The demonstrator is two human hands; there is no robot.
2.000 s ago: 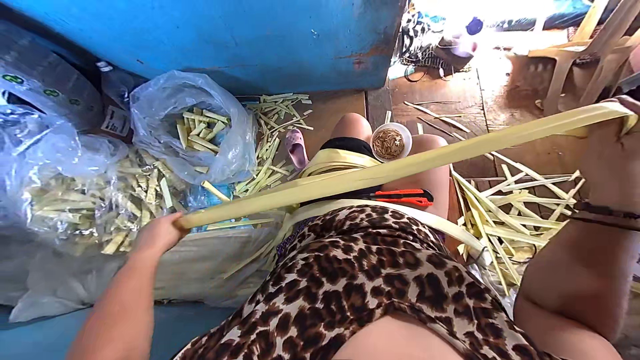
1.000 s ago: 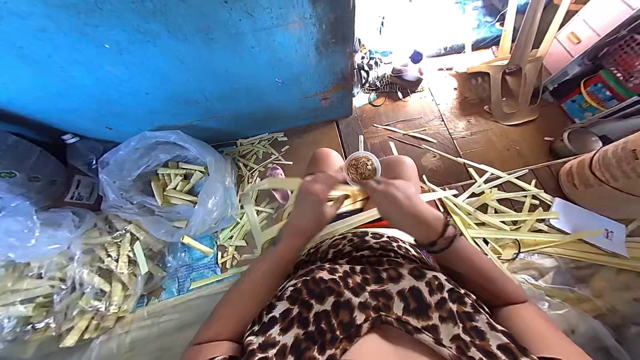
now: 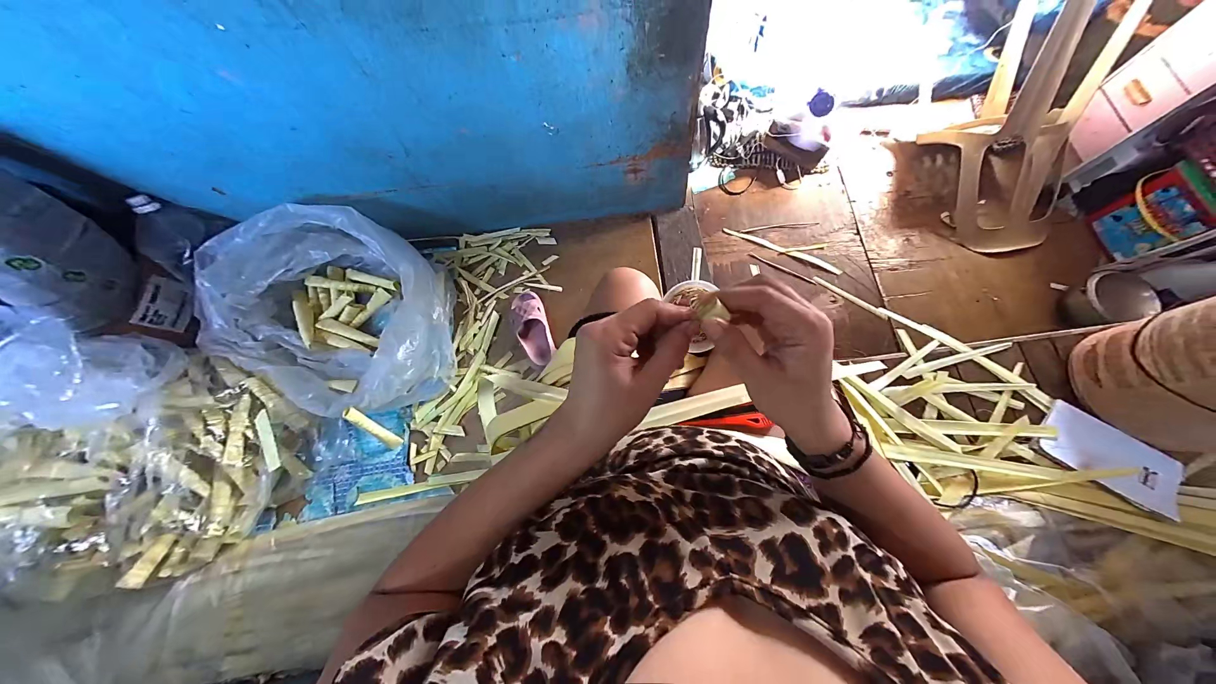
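My left hand [image 3: 627, 366] and my right hand [image 3: 779, 351] meet over my lap, fingertips pinching the end of a pale green-yellow leaf strip [image 3: 708, 309]. The strip's end looks folded or rolled; the fingers partly hide it. Just behind the fingertips is a small white cup [image 3: 692, 290] with brown bits in it. More long strips [image 3: 698, 407] lie across my lap below the hands. A red utility knife [image 3: 727, 423] rests beside them, partly covered by my right hand and the strips.
A clear plastic bag [image 3: 323, 228] holds short cut pieces, with more bagged pieces [image 3: 218, 456] at the left. Loose narrow strips [image 3: 950, 427] cover the right side. A pink clog [image 3: 532, 328], a blue panel [image 3: 361, 104] and a beige plastic chair [image 3: 997, 180] stand farther off.
Two seconds ago my hands were wide apart, stretching a long strip. They came together over my lap, and now they pinch a strip's end near the cup.
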